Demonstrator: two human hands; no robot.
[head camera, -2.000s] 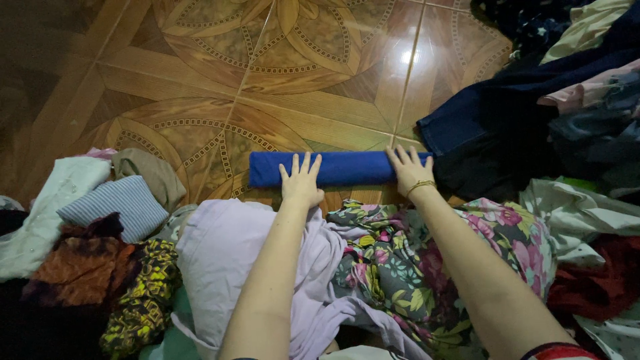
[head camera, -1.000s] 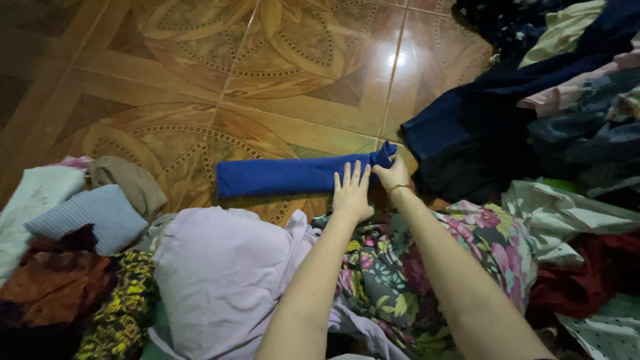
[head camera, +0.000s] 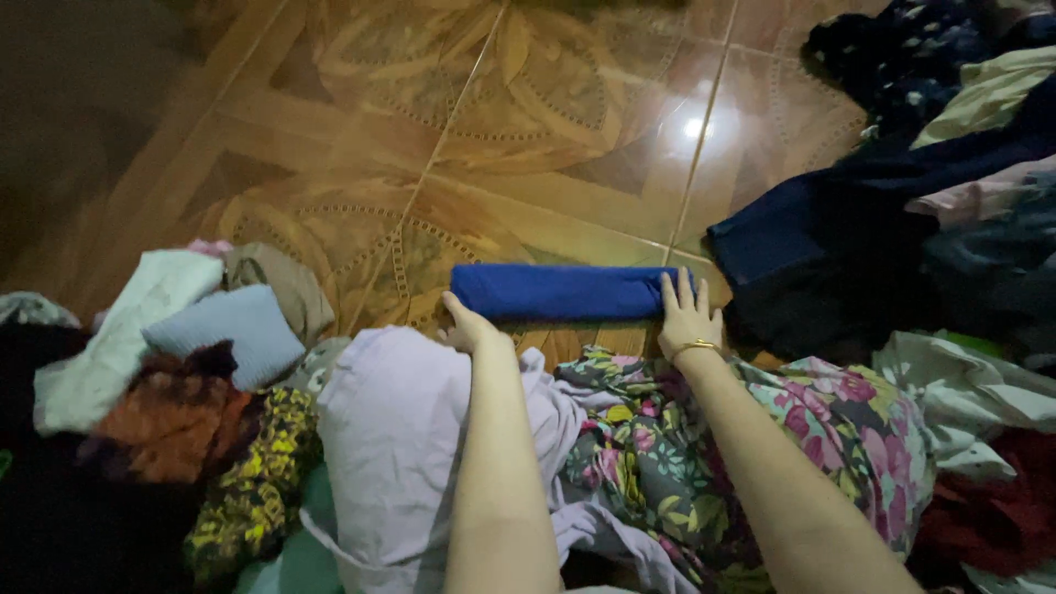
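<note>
A blue cloth (head camera: 557, 293), folded into a long narrow strip, lies flat on the tiled floor in front of me. At its left end is my left hand (head camera: 469, 326), thumb by the lower left corner and the other fingers partly hidden. My right hand (head camera: 691, 313), with a gold-coloured bracelet at the wrist, rests its spread fingertips on the right end. Under my forearms lie a pale lilac cloth (head camera: 396, 445) and a floral cloth (head camera: 652, 462).
To the left are folded garments, among them a light blue ribbed one (head camera: 227, 334), a white one (head camera: 132, 338) and a yellow-and-black one (head camera: 256, 487). Dark clothes (head camera: 825, 239) pile up at the right, near a white cloth (head camera: 973, 379). Patterned tiles (head camera: 346, 140) extend beyond the blue cloth.
My left hand has moved from near the right end of the blue strip to its left end. My right hand has released the bunched right end, which now lies flatter.
</note>
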